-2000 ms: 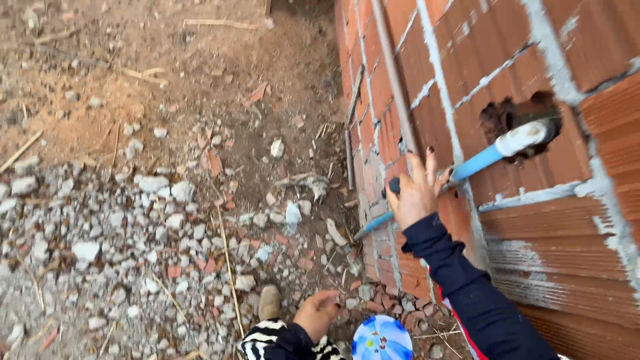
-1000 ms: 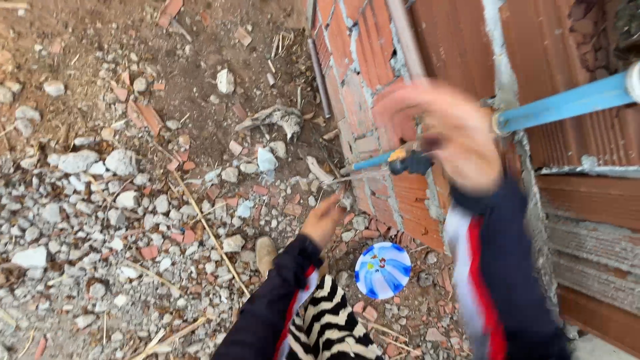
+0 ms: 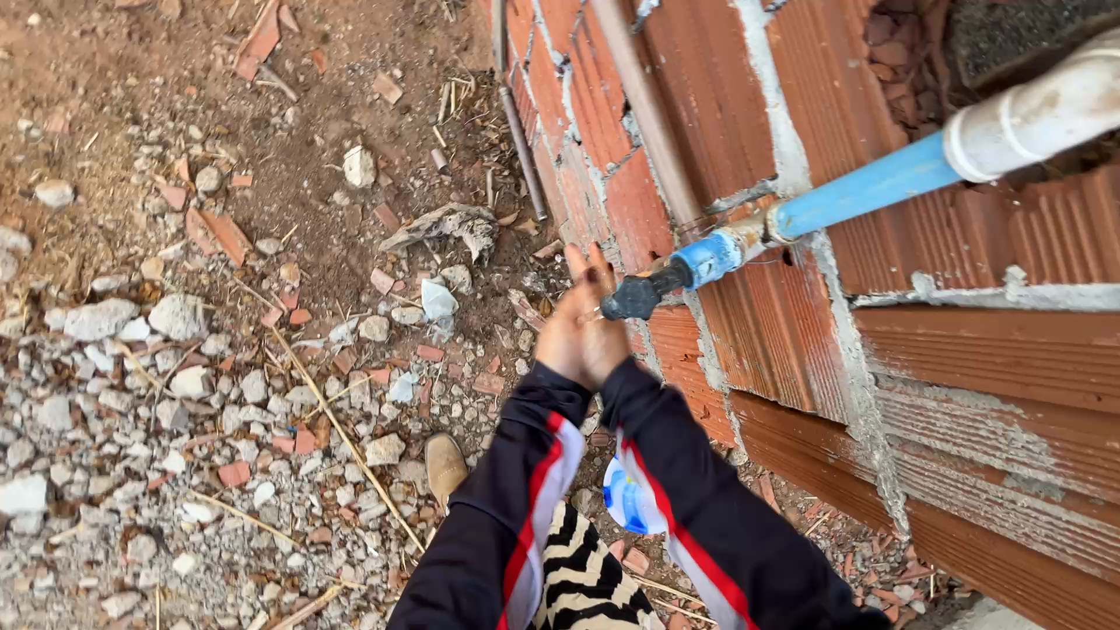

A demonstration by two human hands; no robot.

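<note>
Both my hands are together beneath the outlet of a black plastic tap [image 3: 637, 296], which is fixed to a blue and white pipe [image 3: 862, 197] coming out of the brick wall. My left hand [image 3: 564, 337] is on the left, its palm against my right hand [image 3: 604, 337], which is nearest to the tap. Something clear, like a thin run of water, shows at the outlet. The fingers are slightly blurred, and neither hand holds an object. Partly hidden behind my right sleeve, a blue and white round item [image 3: 626, 499] lies on the ground.
A hollow-brick wall [image 3: 744, 105] with rough mortar rises on the right, with a thin pipe [image 3: 647, 114] along it. Gravel and broken brick [image 3: 175, 394] cover the ground at left. A piece of dry wood [image 3: 451, 229] lies near the wall. A shoe tip [image 3: 444, 468] shows below.
My left hand has moved up to meet my right hand under the tap; one second ago they were apart. My right hand has come down from above the tap. The view has shifted closer.
</note>
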